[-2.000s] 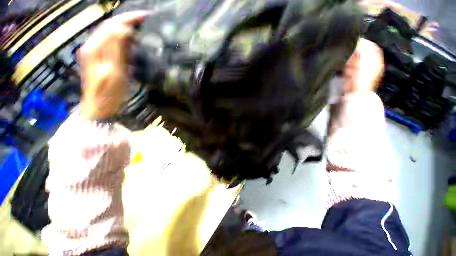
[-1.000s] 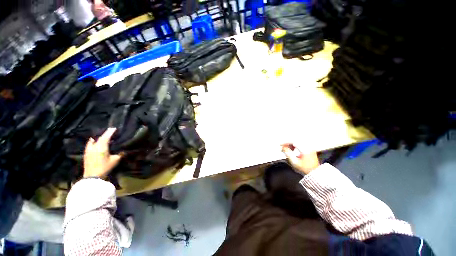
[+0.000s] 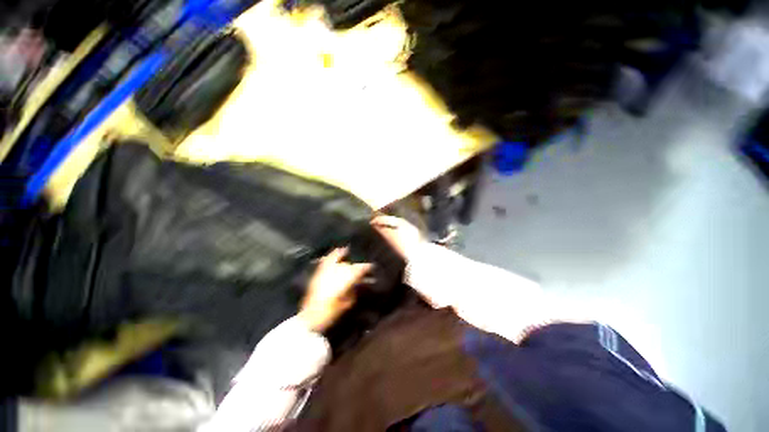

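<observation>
A dark camouflage backpack lies across the table's near edge and reaches to the brown apron. The view is blurred. My left hand is on the near part of the backpack, with its thumb and fingers around dark fabric. My right hand is at the backpack's right end, close to the table edge, with its fingers on the fabric. The parts of the bag under my fingers are too blurred to tell apart.
The pale yellow table extends beyond the backpack. Another dark bag lies on it at the upper left, near a blue tray edge. A dark pile stands at the upper right. Grey floor shows on the right.
My right hand has moved from the table edge onto a backpack, and my left hand has come across towards it. A backpack now reaches the apron. The head view has turned to the right.
</observation>
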